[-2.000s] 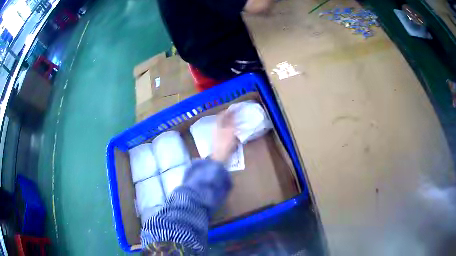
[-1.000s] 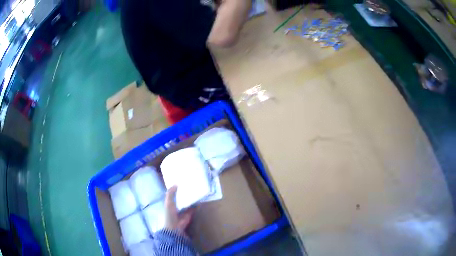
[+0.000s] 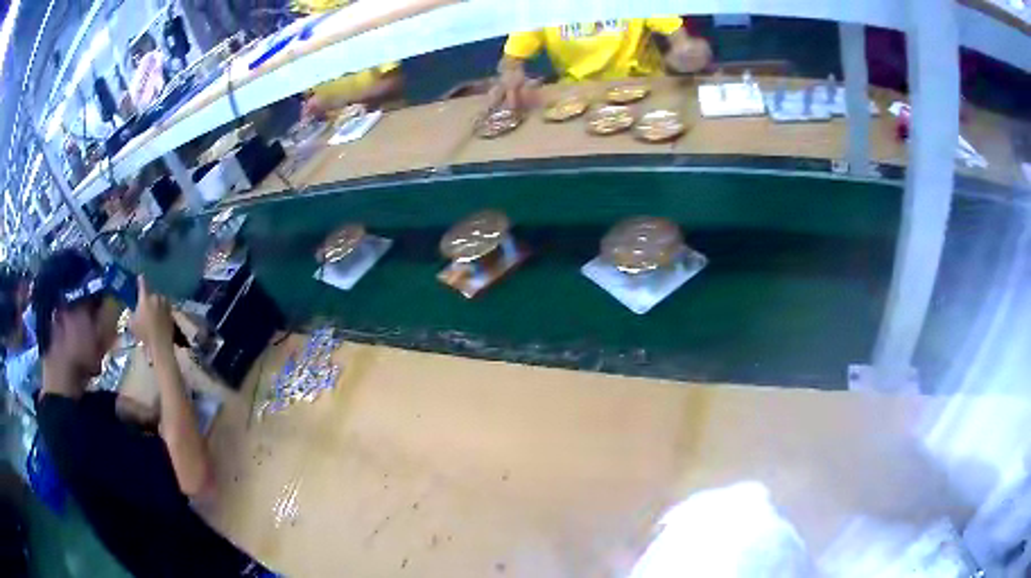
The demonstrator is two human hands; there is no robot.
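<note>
A white wrapped stack (image 3: 724, 536) shows at the bottom edge, right of centre, over the tan bench (image 3: 475, 463). It is overexposed and cut off by the frame. Neither of my hands can be made out, so what holds the stack, if anything, is not visible. On the green conveyor belt (image 3: 780, 305), copper-coloured round housings ride on plates: one housing (image 3: 641, 244) on a white plate (image 3: 642, 289), one (image 3: 476, 236) on a brown plate (image 3: 483, 271), and one (image 3: 341, 243) on a white plate further left.
A person in black sits at the left, holding a blue-black tool (image 3: 118, 285) near a black box (image 3: 237, 327) and a blue-and-white pile (image 3: 303, 373). A white upright (image 3: 918, 215) stands at right. Across the belt, a person in yellow handles copper housings beside white post plates (image 3: 731, 99).
The view has swung from the blue tote up to the bench and conveyor. The tote and my hand, which held a white wrapped stack, have left the picture. A white stack now shows at the bottom edge.
</note>
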